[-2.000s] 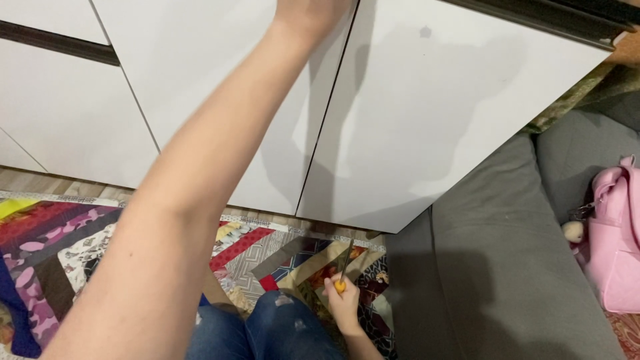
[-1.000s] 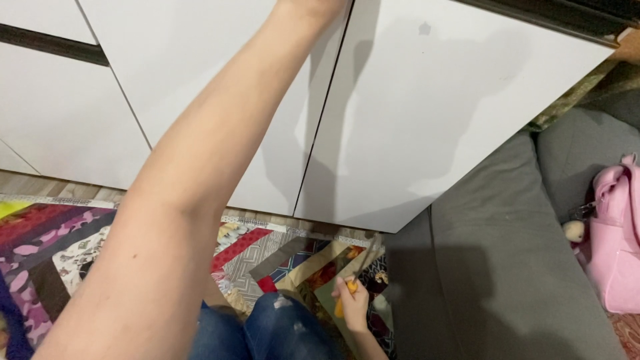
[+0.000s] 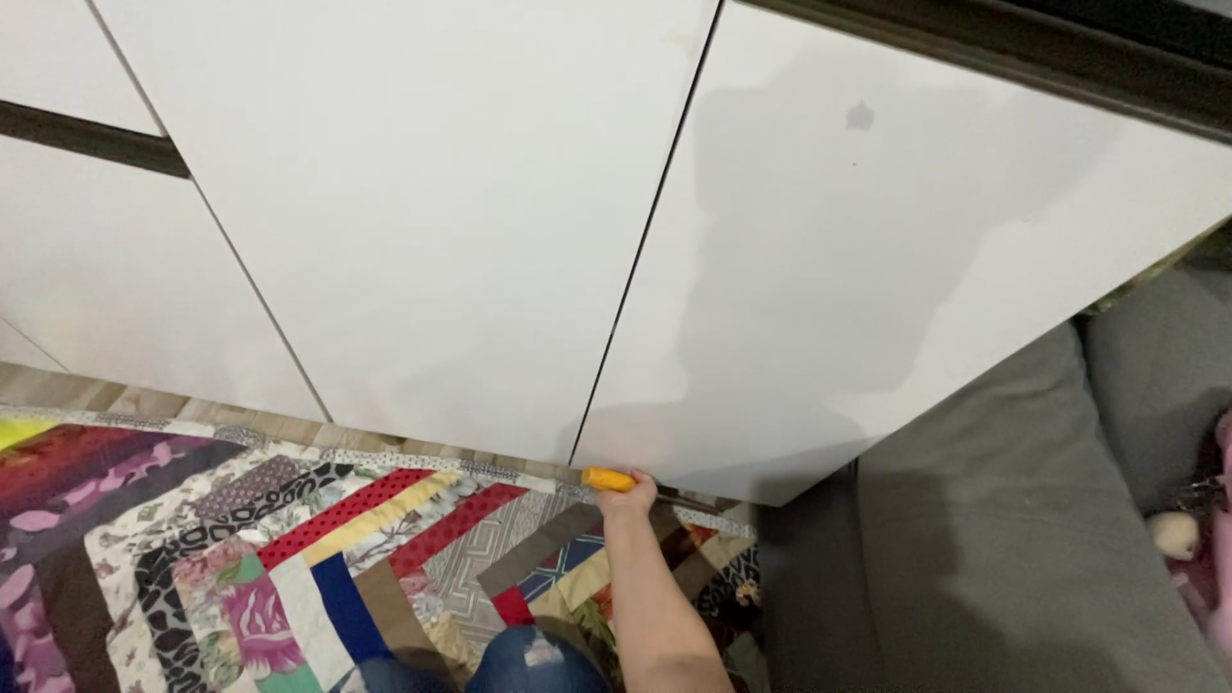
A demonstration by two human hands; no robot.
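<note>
My right hand (image 3: 630,493) is closed around the orange handle (image 3: 608,478) of a hand tool, low in front of the white cabinet doors. A thin dark shaft or blade seems to extend to the right of the fist, along the bottom edge of the right-hand door (image 3: 818,289); its tip is hard to make out. The handle's end points left, near the foot of the gap between that door and the middle white door (image 3: 433,212). My left hand is out of view.
A patchwork quilt (image 3: 462,558) covers the floor under my knees, with a strip of wood-look floor (image 3: 173,404) beside the cabinet. To the right stand a grey upholstered seat (image 3: 982,520) and a pink bag (image 3: 1222,539) with a pale pompom.
My left arm, which reached up across the doors, has gone from view. My right hand has moved up from the quilt to the cabinet's lower edge with the orange-handled tool.
</note>
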